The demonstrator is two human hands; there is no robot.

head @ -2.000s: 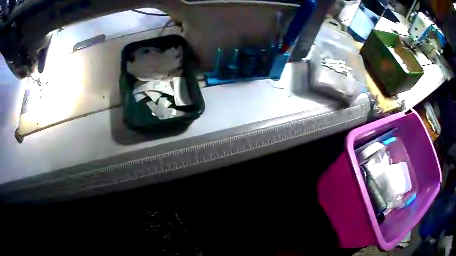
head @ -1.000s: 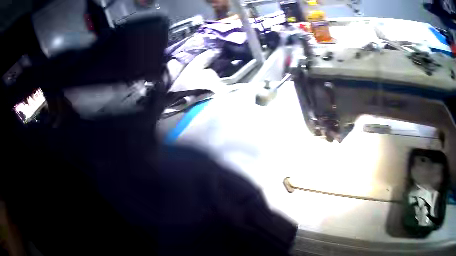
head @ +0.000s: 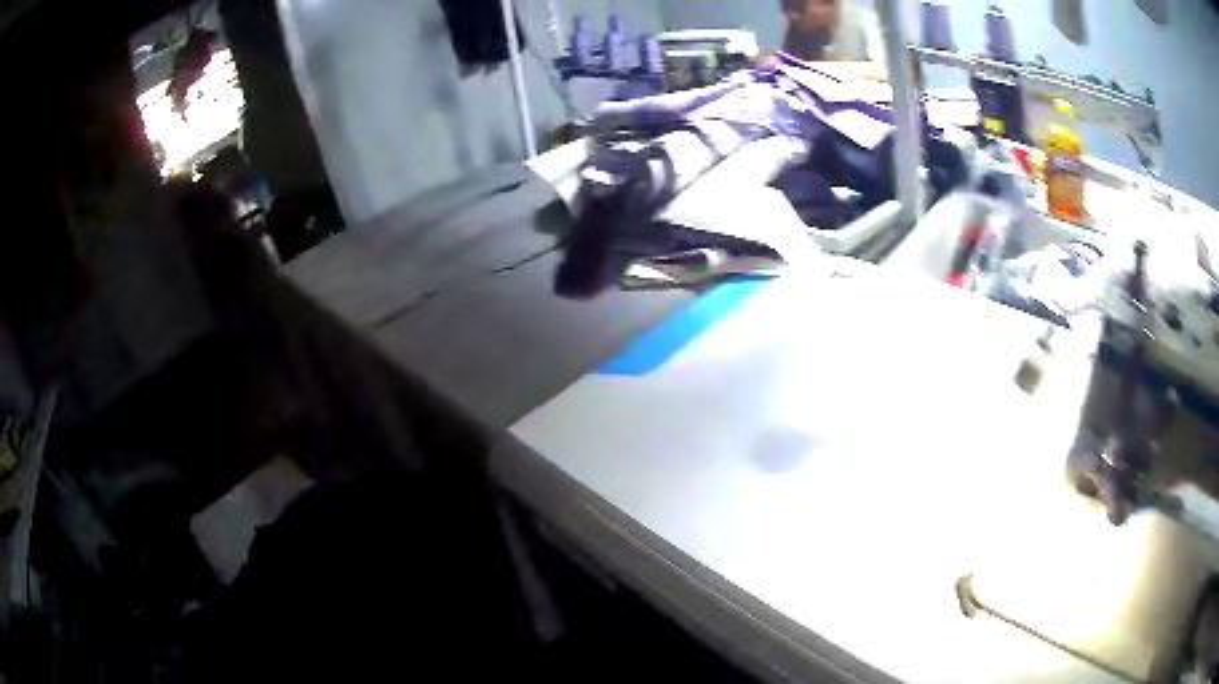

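Neither of my hands shows in the picture. The white sewing table [head: 802, 441] lies in front of me, strongly lit. The left end of the sewing machine head, with its needle area [head: 1112, 468], stands at the right edge, blurred. The machine lamp [head: 1035, 364] is just left of it. A bundle of cut pieces [head: 722, 154], purple, white and dark, is heaped on the grey-covered table [head: 455, 287] at the back. Blue tape [head: 685, 327] runs along the join of the two tables.
An orange bottle with a yellow cap [head: 1064, 167] stands behind the machine. Purple thread cones [head: 615, 47] are on a rack at the back. Part of a person [head: 813, 20] shows beyond the heap. A white post [head: 904, 114] rises behind the table. The lower left is dark, with a pale item [head: 250, 515].
The view has swung left from the scrap tray and pink bin to the tables. The large dark shape that filled the left a second ago no longer covers the table.
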